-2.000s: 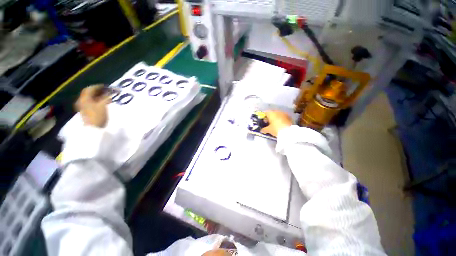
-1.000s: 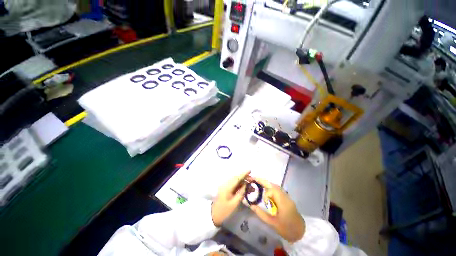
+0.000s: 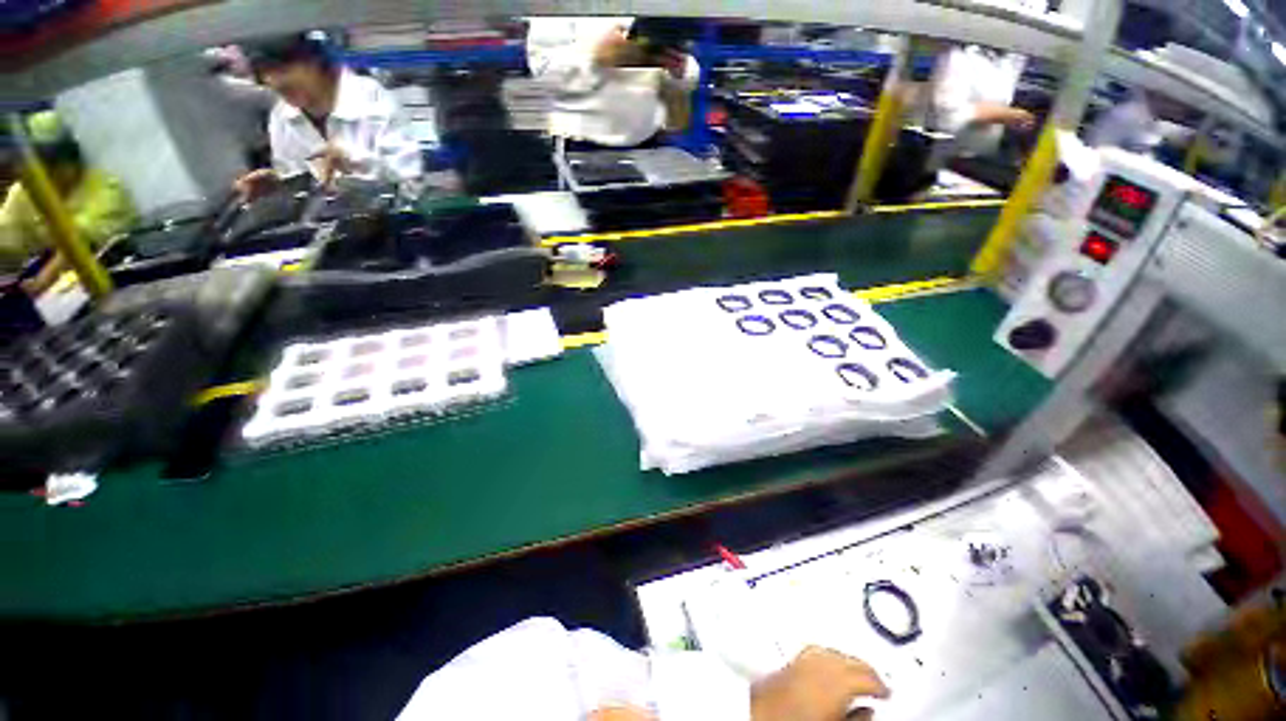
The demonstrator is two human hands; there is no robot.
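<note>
My left hand point(image 3: 821, 686) is low in the picture at the bottom edge, over the white press table point(image 3: 790, 599). The edge cuts it off, and I cannot tell whether it holds anything. My right hand is out of the picture. A loose dark ring point(image 3: 891, 613) lies flat on the press table, above and right of my left hand. The black fixture point(image 3: 1107, 648) is at the lower right, blurred. A white sheet stack point(image 3: 705, 369) with rows of black rings point(image 3: 800, 320) lies on the green bench.
The gold-orange press head point(image 3: 1241, 676) is at the lower right edge. A controller box point(image 3: 1093, 261) with red digits stands on the right. A white compartment tray point(image 3: 384, 378) and a black tray point(image 3: 85, 369) lie left on the green bench point(image 3: 353, 514). Several people work behind it.
The view has swung left and up, showing more bench and people. My hands held a dark ring together a second ago; now only my left hand shows and the right is gone from view.
</note>
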